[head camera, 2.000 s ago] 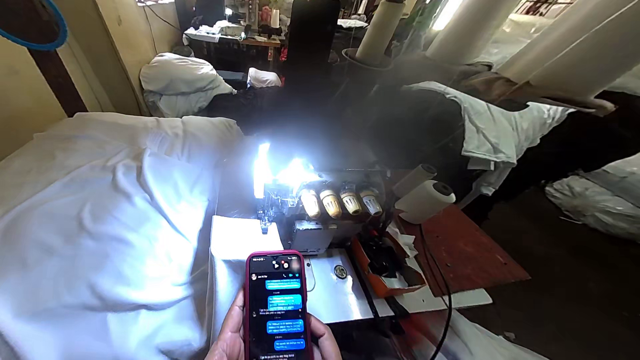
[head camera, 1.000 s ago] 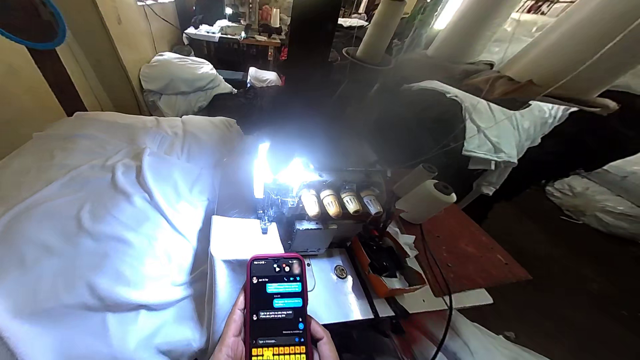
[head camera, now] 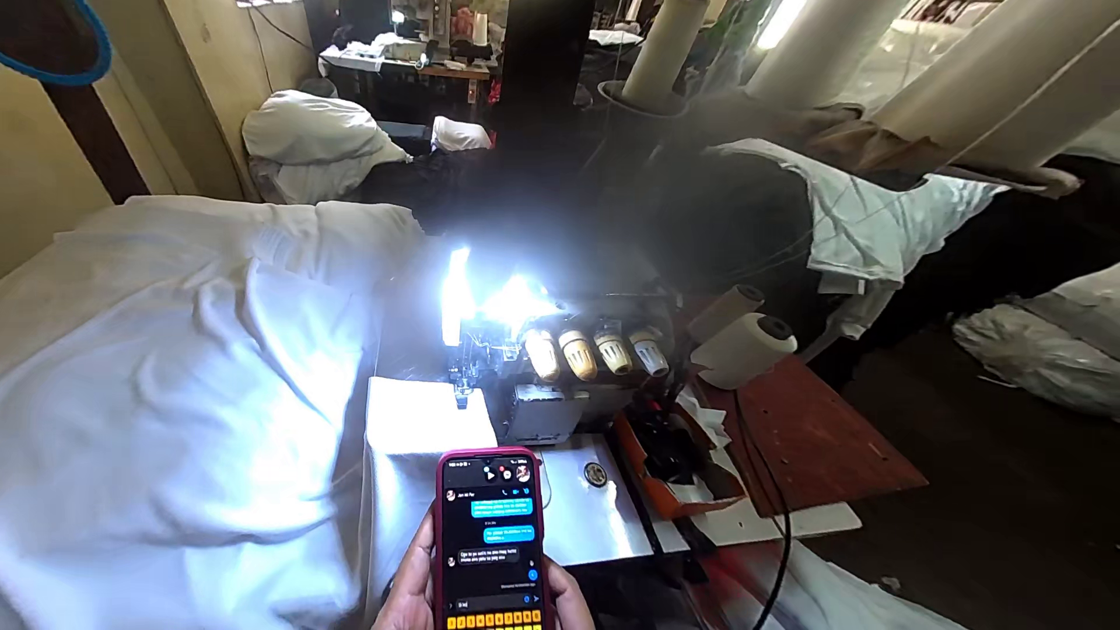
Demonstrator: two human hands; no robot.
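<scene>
A smartphone in a dark red case (head camera: 492,542) is held upright between my two hands at the bottom middle, its screen lit with a message thread and a yellow keyboard. My left hand (head camera: 413,582) grips the phone's left side, and my right hand (head camera: 564,595) its right side; the fingers behind it are hidden. Just beyond stands an overlock sewing machine (head camera: 547,411) with several tension knobs (head camera: 577,353) and a bright lamp (head camera: 499,297). White fabric (head camera: 429,420) lies at its presser foot (head camera: 461,394), and a small round metal part (head camera: 595,474) rests on the machine's bed plate.
A large heap of white fabric (head camera: 175,420) fills the left side. Right of the machine are a thread cone (head camera: 744,350), an open orange box (head camera: 678,512) with dark things inside, a red board (head camera: 814,437) and a black cable (head camera: 787,542). Tall thread cones (head camera: 665,52) stand behind.
On the phone's screen the message thread has shifted, and a yellow keyboard now shows that was not there in the earliest frame. Both hands stay around the phone in about the same place.
</scene>
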